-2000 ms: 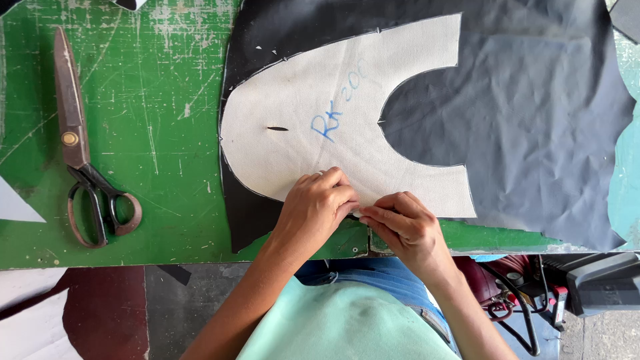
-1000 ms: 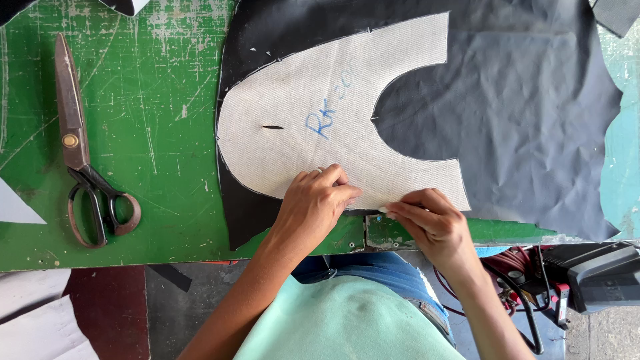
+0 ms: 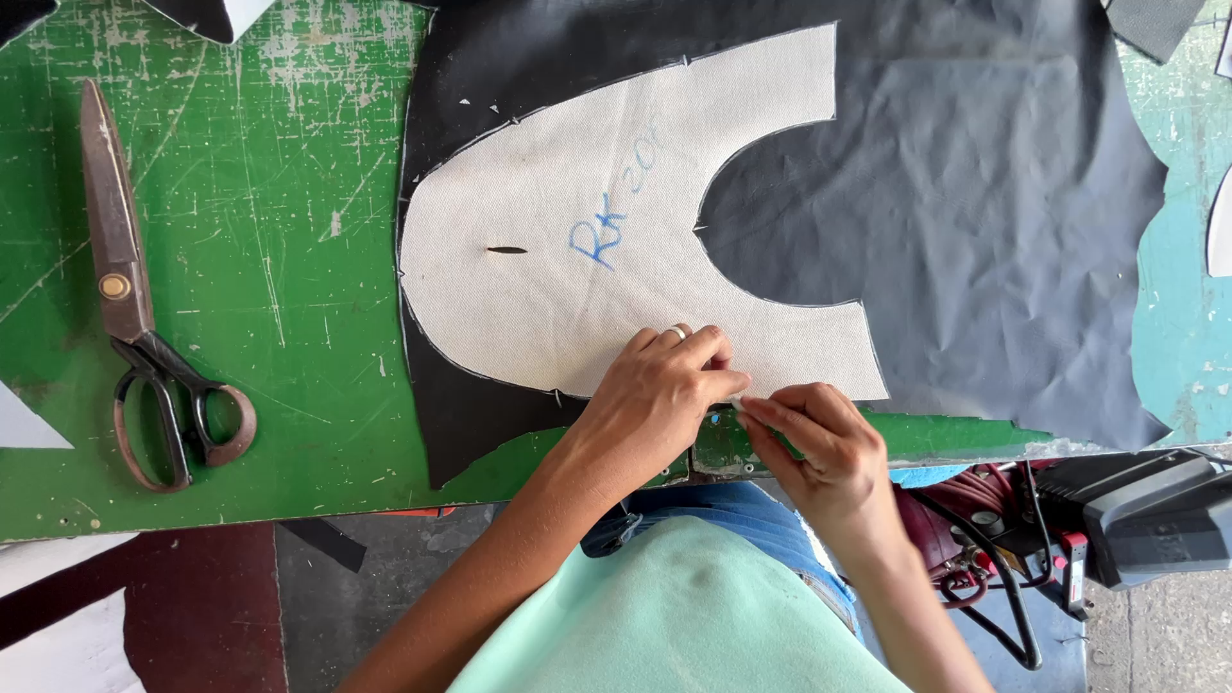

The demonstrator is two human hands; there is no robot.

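A white U-shaped pattern piece [image 3: 500, 318] with blue handwriting and a small slit lies on a sheet of black leather-like material [image 3: 962, 241]. My left hand [image 3: 664, 395], with a ring on one finger, presses on the pattern's near edge, its fingers bent. Close beside it, my right hand [image 3: 818, 443] pinches a small whitish piece, perhaps marking chalk [image 3: 736, 402], at that edge; the fingers partly hide it. Tailor's shears [image 3: 120, 260] with dark blades and black handles lie far to the left, touched by neither hand.
The green table [image 3: 289, 404] has a scratched top and its near edge runs just below my hands. White and dark scraps lie at its corners. Below right stands a black and red machine with hoses [image 3: 1011, 549]. Dark red and white sheets [image 3: 202, 606] are below left.
My right hand has moved left along the pattern's near edge since one second ago, closer to my left hand. The shears have stayed in place.
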